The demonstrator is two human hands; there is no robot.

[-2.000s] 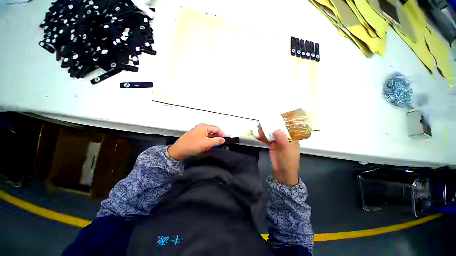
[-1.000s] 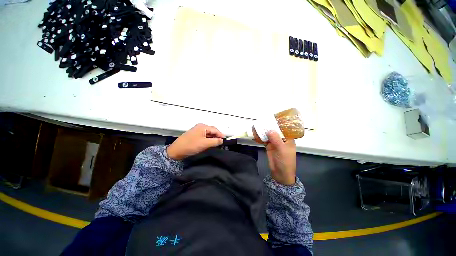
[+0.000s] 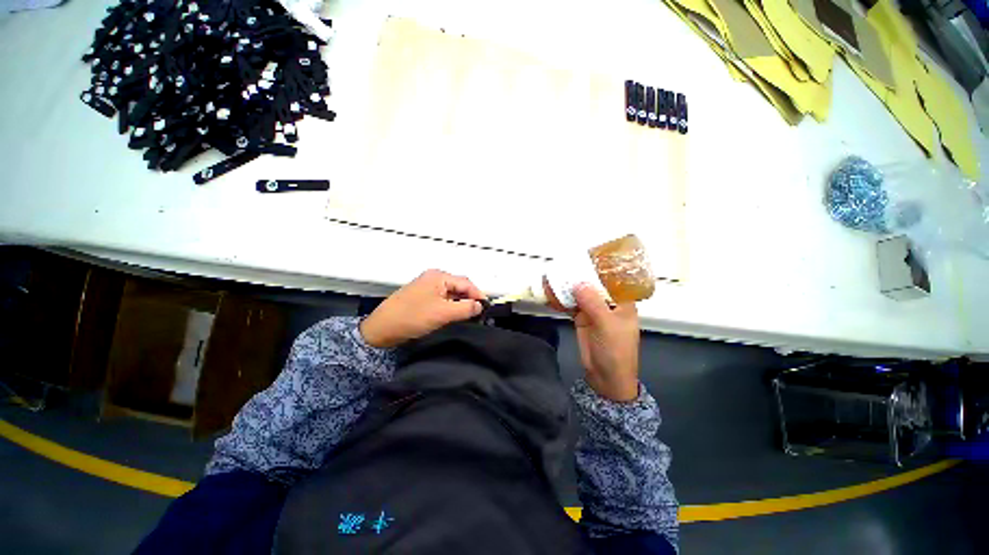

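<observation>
My left hand pinches a black tab at the table's front edge, over the dark apron. My right hand holds the glue bottle tilted on its side, amber contents to the right. Its pale nozzle points left and lies at the tab, close to my left fingertips. Whether it touches the tab is hard to tell. A row of glued tabs sits at the far right corner of the pale board. A pile of tabs lies left of the board, with one loose tab near it.
Yellow cut pieces are stacked far right. A silvery-blue heap of hardware and a small open box stand right of the board, beside a clear plastic bag. White crumpled plastic lies by the black pile.
The glue bottle and my right hand have moved slightly left, bringing the nozzle to the tab near my left fingers. My left hand has barely moved.
</observation>
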